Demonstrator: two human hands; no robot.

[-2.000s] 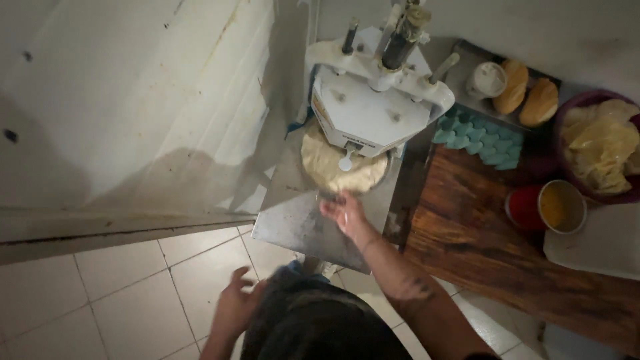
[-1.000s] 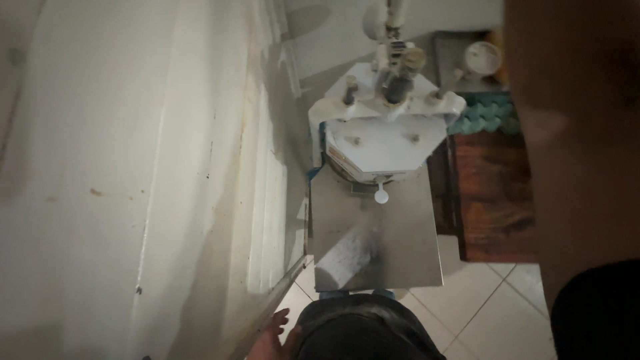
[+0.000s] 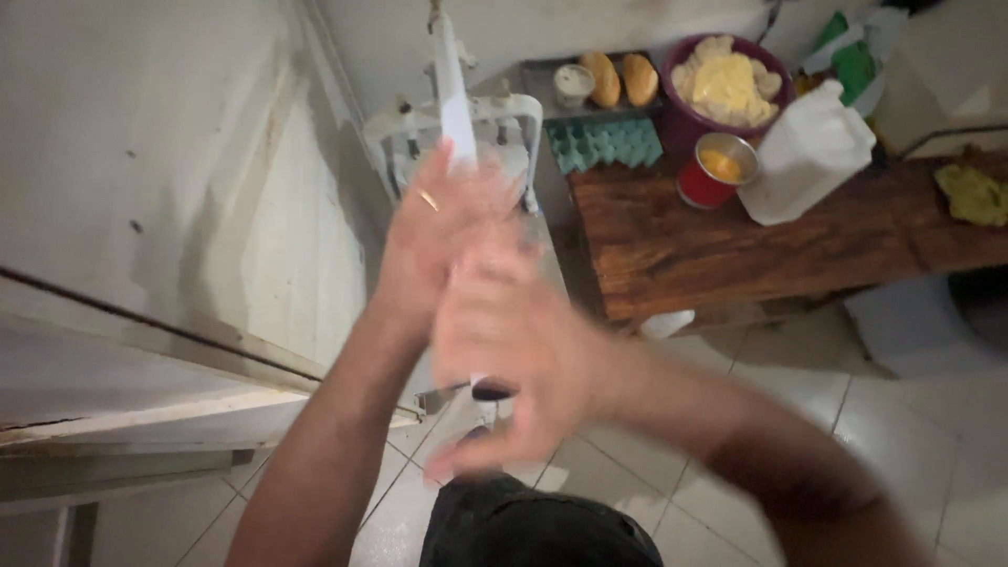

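Observation:
A white lever (image 3: 457, 102) of the dough divider press rises toward the camera. My left hand (image 3: 445, 220), with a ring on one finger, is wrapped round it. Nearer the camera, my right hand (image 3: 520, 339) lies over the lever's lower end, blurred, its thumb apart from the fingers; its grip cannot be made out. Behind the hands stands the press's white frame (image 3: 524, 118), mostly covered by them. The round of dough is not visible.
A wooden table (image 3: 669, 260) at right holds a teal egg tray (image 3: 606, 146), a red can (image 3: 701, 185), a white plastic container (image 3: 811, 153) and a purple tub (image 3: 677, 110) of dough. Bread rolls (image 3: 602, 79) lie on a dark tray behind. A pale panel (image 3: 197, 157) borders the left.
Both hands have come up onto or over the lever; two seconds ago my right hand was beside the dough on the press's metal plate. The view has shifted.

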